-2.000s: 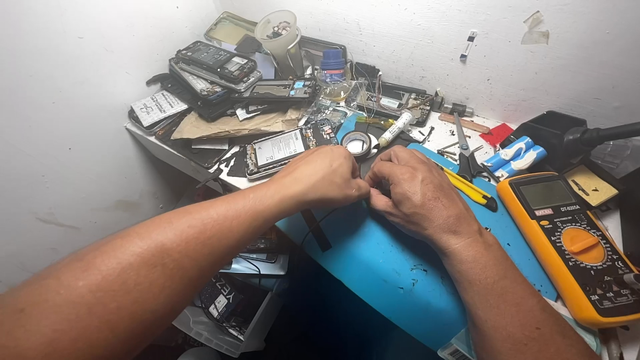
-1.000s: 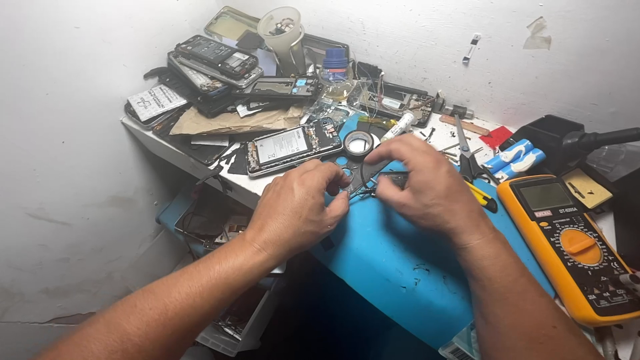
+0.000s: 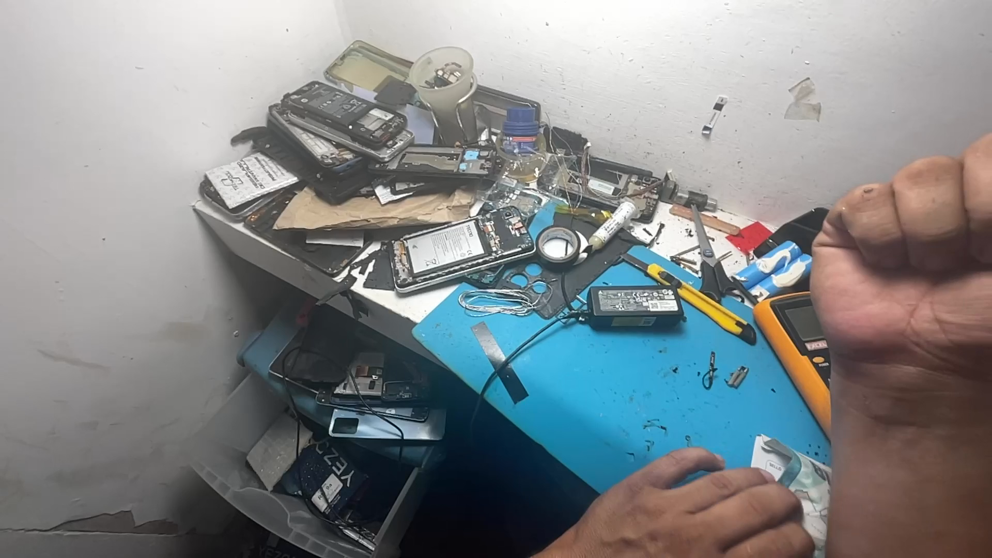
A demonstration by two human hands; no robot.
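Note:
My right hand [image 3: 907, 263] is raised at the right edge as a fist, knuckles up and inner wrist showing. Nothing shows in it, and it hides part of an orange multimeter [image 3: 814, 387]. Low in view, my left hand [image 3: 697, 508] is palm down with fingers apart, beside a crumpled printed packet [image 3: 802, 480]. A black power adapter [image 3: 635, 306] with its cable lies on the blue mat [image 3: 589, 403]. Near it are a yellow utility knife [image 3: 705, 302], a thin dark metal strip [image 3: 500, 363], a coil of thin wire [image 3: 496, 302] and small metal bits [image 3: 736, 377].
An opened phone [image 3: 465, 248] and a tape roll [image 3: 558, 246] lie behind the mat. Scissors [image 3: 709, 263] and blue battery cells [image 3: 771, 267] are at right. Stacked phone parts [image 3: 341, 116] and a cup [image 3: 446, 93] stand farther back. An open drawer [image 3: 232, 473] holds parts at lower left.
My hands were close together over the mat's far side. They have parted: the right rose to the right edge as a fist, and the left came down to the near side. The adapter now shows.

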